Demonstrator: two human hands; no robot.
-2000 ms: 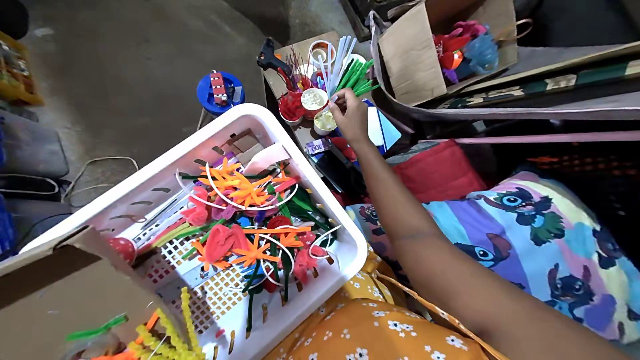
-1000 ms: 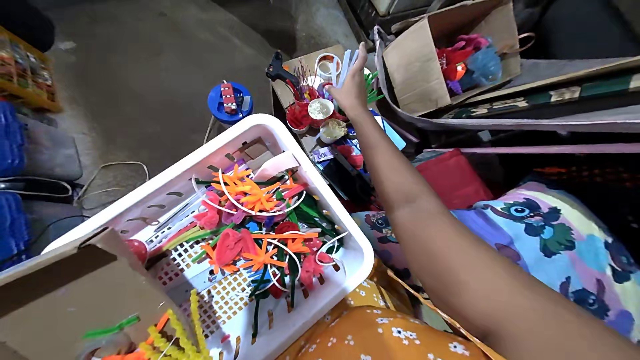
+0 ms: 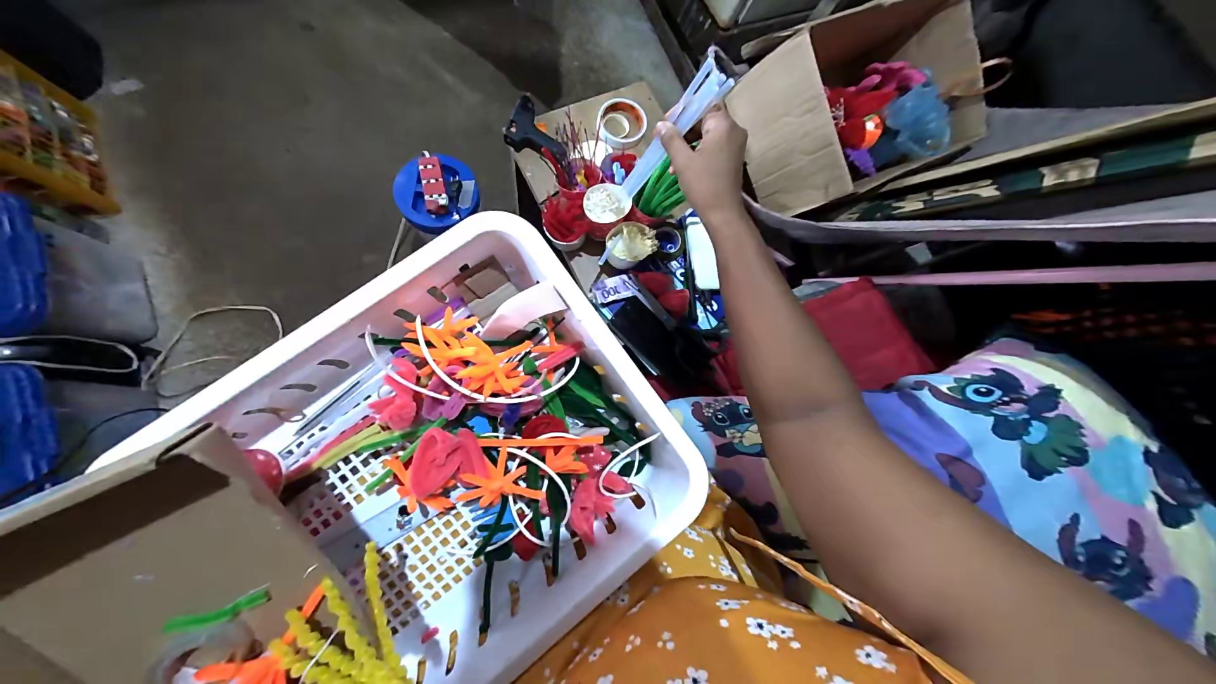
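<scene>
My right hand (image 3: 708, 157) reaches to the upper middle with its fingers closed on a bundle of translucent glue sticks (image 3: 684, 114), above a group of small cups. Green stems (image 3: 662, 187) stand just below the fingers. A cup of white bits (image 3: 606, 202), a cup of red pieces (image 3: 564, 218) and a black glue gun (image 3: 532, 131) are to its left. A white plastic basket (image 3: 679, 456) on the lap holds orange, red and pink pipe-cleaner flowers (image 3: 489, 366), with white rings among them. My left hand is out of view.
An open cardboard box (image 3: 793, 123) with colourful pieces stands right of the hand. Left of the cups is a blue round stool or lid (image 3: 435, 220) with a red item. A cardboard box (image 3: 171, 551) with yellow pipe cleaners covers the basket's lower left. A patterned pillow (image 3: 1035, 437) lies at right.
My right hand has moved up from beside the cups to the translucent sticks. Its fingers, raised and spread one second ago, are now closed on the sticks, which tilt to the upper right.
</scene>
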